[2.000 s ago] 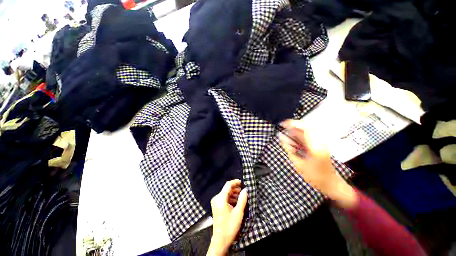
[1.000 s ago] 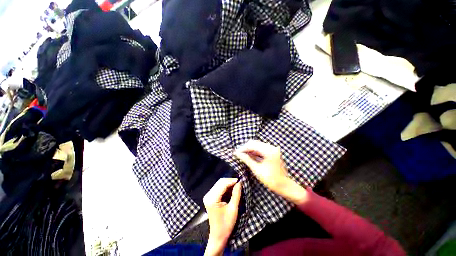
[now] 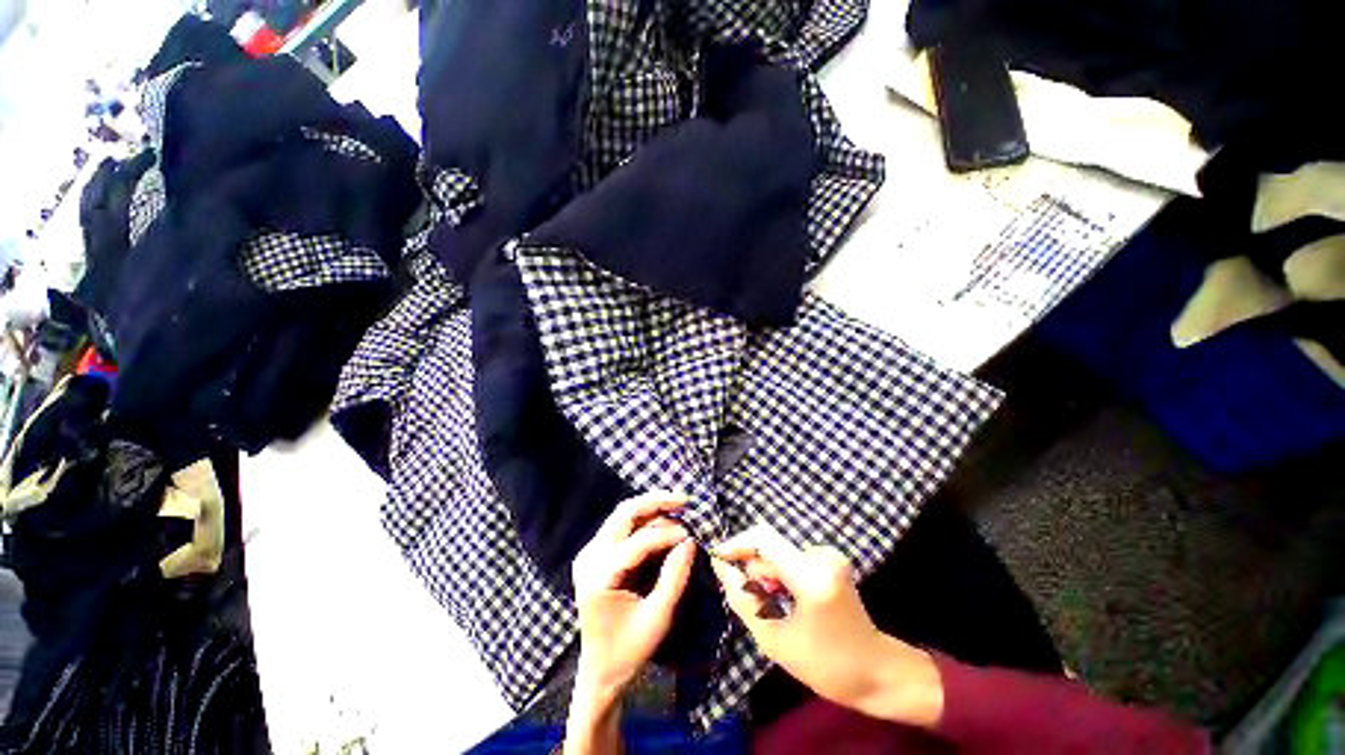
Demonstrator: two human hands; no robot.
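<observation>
A navy jacket [image 3: 664,207] with black-and-white checked lining [image 3: 856,421] lies spread on the white table, its lower part towards me. My left hand [image 3: 631,578] pinches the edge where navy meets check. My right hand [image 3: 797,608] is right beside it, thumb and forefinger closed at the same edge. A small dark item with a glint shows in my right palm; it may be snips, but it is too small to tell. Whether a needle or thread is between the fingertips cannot be seen.
A heap of navy and checked jackets [image 3: 251,295] is on the table's left. A smartphone [image 3: 977,111] lies at the upper right by a pale sheet [image 3: 1114,130]. A blue crate [image 3: 1217,376] is beside the table at right. Striped dark garments [image 3: 133,693] are at far left.
My right hand has come down and left from the lining to the pinched edge beside my left hand. My left hand keeps its hold. The view has shifted slightly.
</observation>
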